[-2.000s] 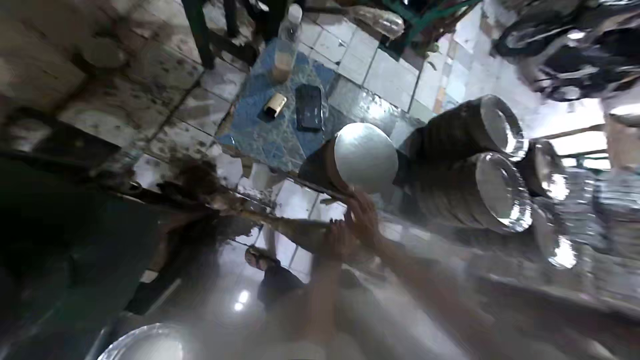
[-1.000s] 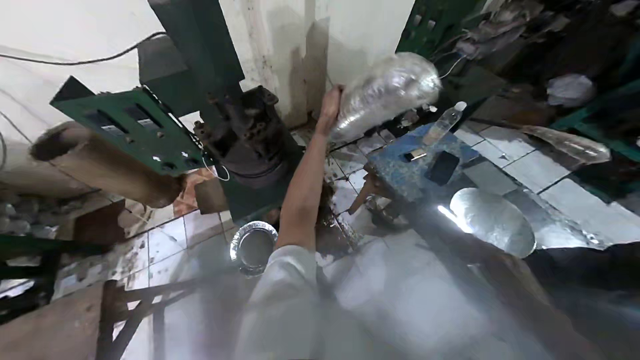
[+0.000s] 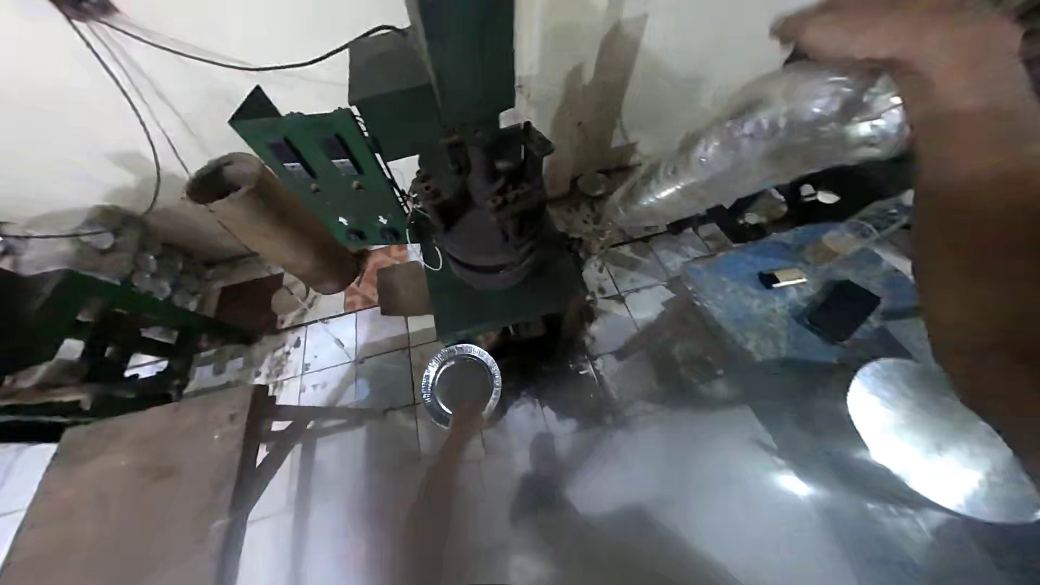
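At lower centre, my left hand (image 3: 466,416) is at the near rim of a round foil plate (image 3: 461,375), its blurred fingers overlapping the rim. The plate shows in front of a green press machine (image 3: 487,236) with a dark round head. High on the right, my right hand (image 3: 902,32) is over the end of a long, shiny, clear plastic bag (image 3: 764,138); blur hides whether its fingers grip the bag. Beneath my right forearm lies a round silvery disc or stack top (image 3: 926,439).
A blue worn tabletop (image 3: 756,325) bears a dark phone-like object (image 3: 841,310) and a small box (image 3: 782,278). A brown cardboard tube (image 3: 276,227) leans by the green control panel (image 3: 333,175). A brown table (image 3: 138,487) stands at lower left.
The view has swung from the stacked foil plates to the press. Since one second ago, an arm that reached up the middle to the bag is gone from there; an arm now comes in at right.
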